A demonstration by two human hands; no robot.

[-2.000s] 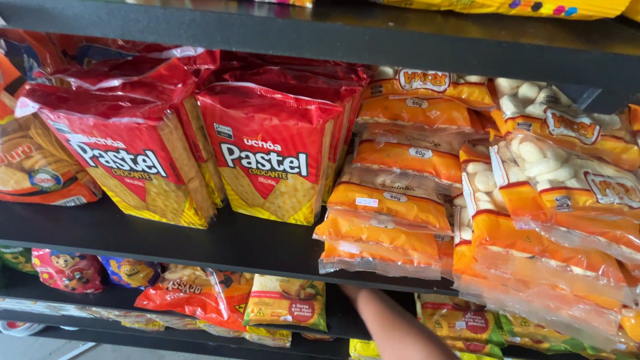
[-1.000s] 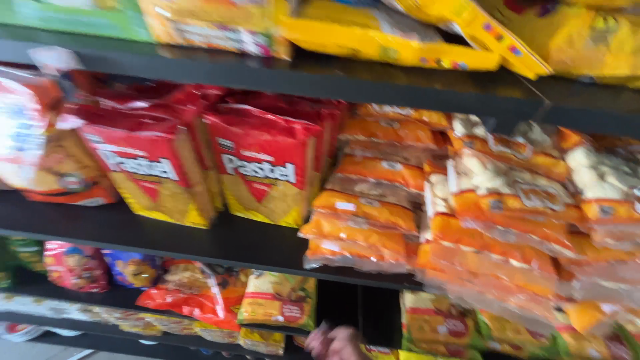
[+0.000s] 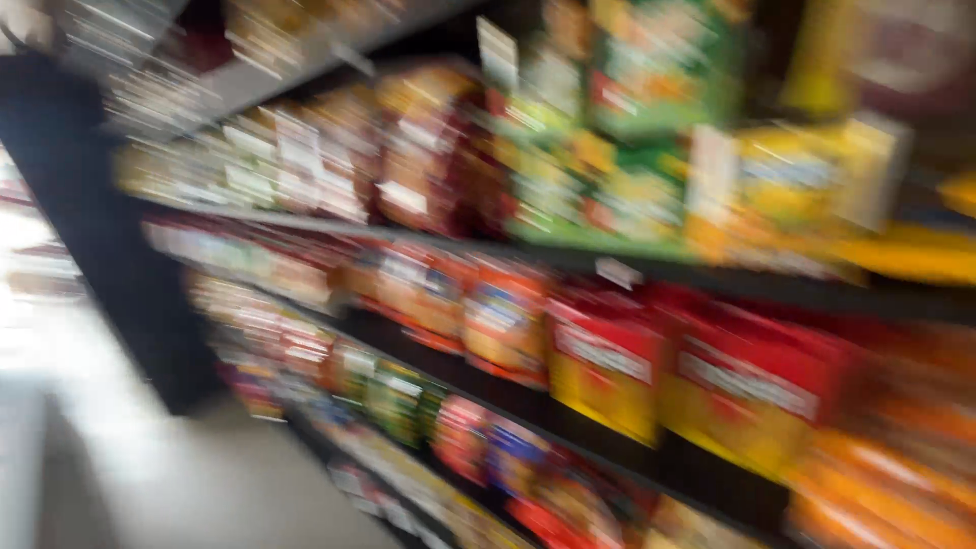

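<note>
Neither of my hands shows in the head view, which is strongly blurred. Red and yellow cracker packs (image 3: 606, 362) stand on a dark middle shelf, with more red and yellow packs (image 3: 743, 381) to their right. Orange packages (image 3: 884, 488) lie stacked at the lower right edge. Left of the crackers is an orange bag with a blue mark (image 3: 505, 324). On the shelf below sit a pink bag (image 3: 460, 438), a blue bag (image 3: 515, 457) and a red bag (image 3: 553, 522).
Above, green packages (image 3: 640, 183) and a yellow package (image 3: 789, 179) fill the upper shelf (image 3: 564, 252). A dark upright panel (image 3: 99, 229) stands at the left, beside the pale floor (image 3: 229, 473). Further shelves of packaged goods run back along the aisle.
The view has swung left along the shelves. The hand seen low by the lower shelf in the earlier frames is out of view.
</note>
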